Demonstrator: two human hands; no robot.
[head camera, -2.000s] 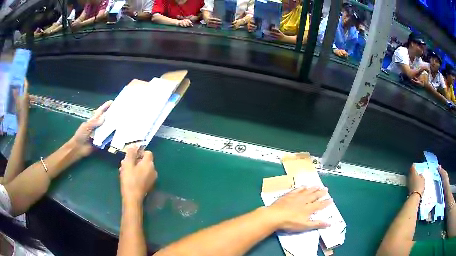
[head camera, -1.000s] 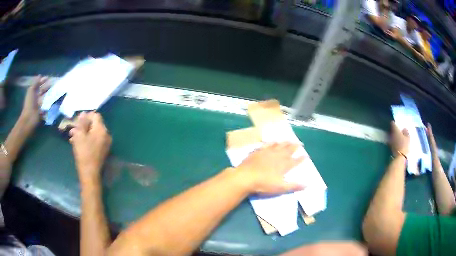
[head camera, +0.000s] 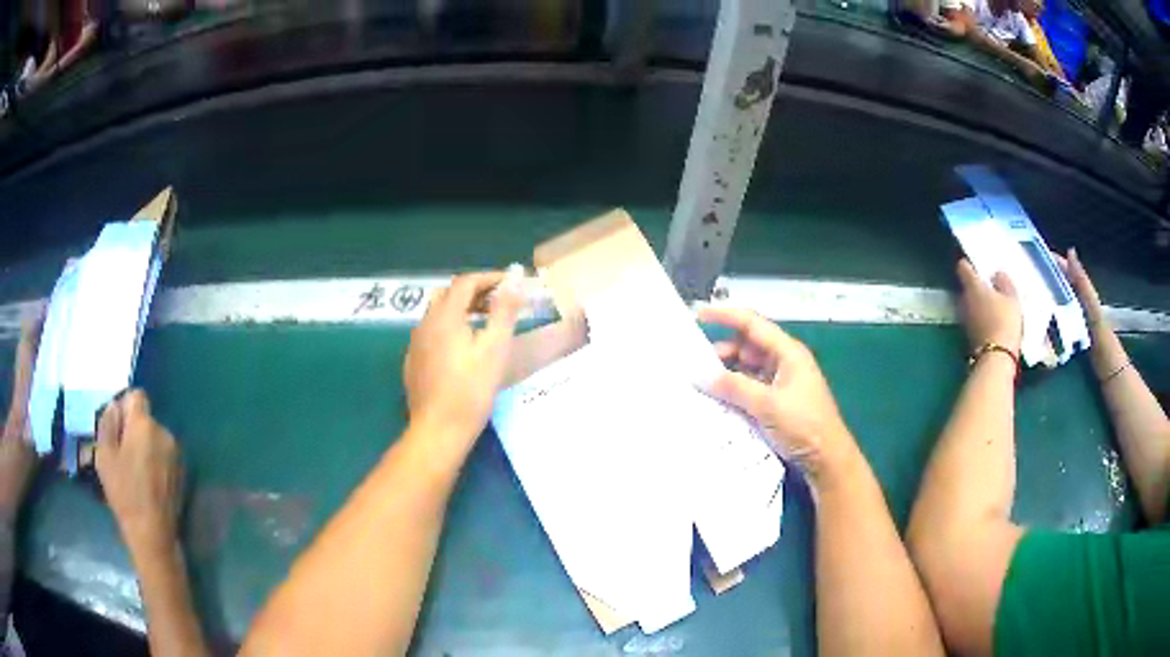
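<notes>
A small stack of flat white box blanks (head camera: 616, 449) with tan-brown flaps at the upper end is in front of me, over the green bench. White notched flaps point toward me. My left hand (head camera: 468, 353) is at the stack's upper left edge, fingers bent against the tan flap; its fingertips are blurred. My right hand (head camera: 776, 392) is at the upper right edge, thumb at the white face and fingers curled. Whether the stack rests fully on the bench cannot be told.
The green bench (head camera: 321, 449) ends at a whitish marked metal strip (head camera: 327, 300). A chipped post (head camera: 731, 141) rises behind the stack. At left, another person's hands hold pale blue-white blanks (head camera: 103, 327). At right, a green-sleeved person holds similar blanks (head camera: 1014, 250). People sit beyond the dark line.
My left hand has moved from flat on the stack to its upper left edge. My right hand has come up to the right edge. The camera view has turned right.
</notes>
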